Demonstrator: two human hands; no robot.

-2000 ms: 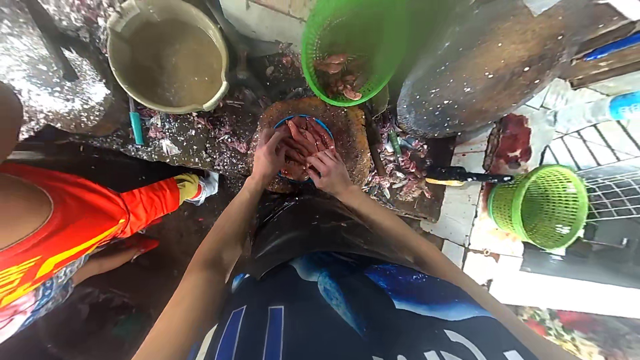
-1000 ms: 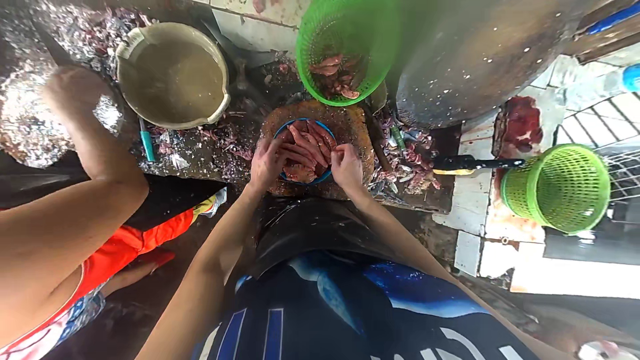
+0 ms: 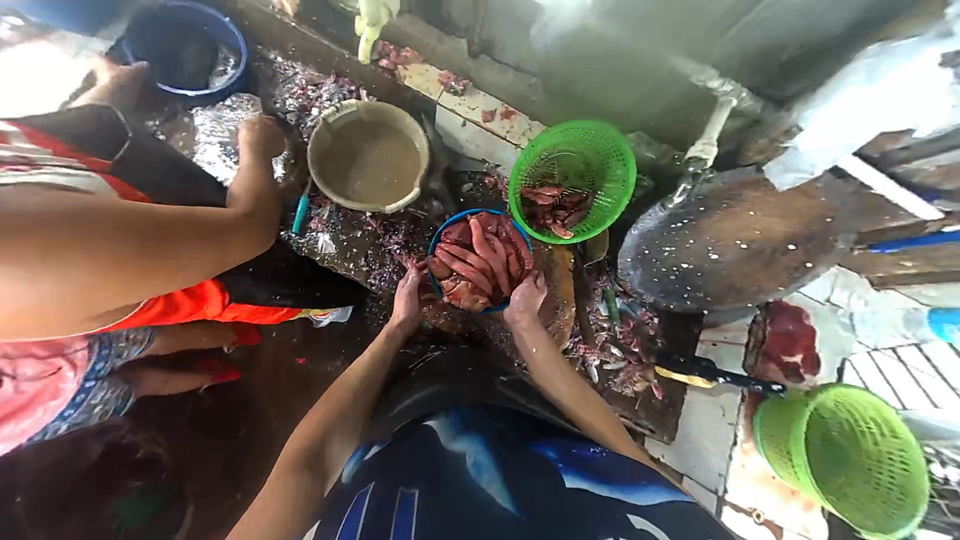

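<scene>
A blue-rimmed bowl (image 3: 433, 238) full of reddish fish roe sacs or similar offal pieces (image 3: 486, 259) is held between my two hands. My left hand (image 3: 409, 292) grips its lower left rim, and my right hand (image 3: 527, 296) grips its lower right rim. The bowl is over a round wooden chopping block (image 3: 561, 289), whose right side shows beside my right hand. Just beyond the bowl, to the upper right, a bright green plastic basket (image 3: 619, 169) holds more reddish pieces (image 3: 555, 210). The undersides of my fingers are hidden.
A basin of murky water (image 3: 367, 157) stands at upper left, near a teal-handled tool (image 3: 301, 215). A person's arm (image 3: 180, 225) reaches in from the left beside a blue tub (image 3: 244, 45). Fish scraps (image 3: 630, 337) cover the bench. Light green baskets (image 3: 862, 450) are at lower right.
My hands were on the pieces in the bowl; now they hold its sides, and the bowl has moved forward, uncovering more of the block. The view has shifted, showing the blue tub.
</scene>
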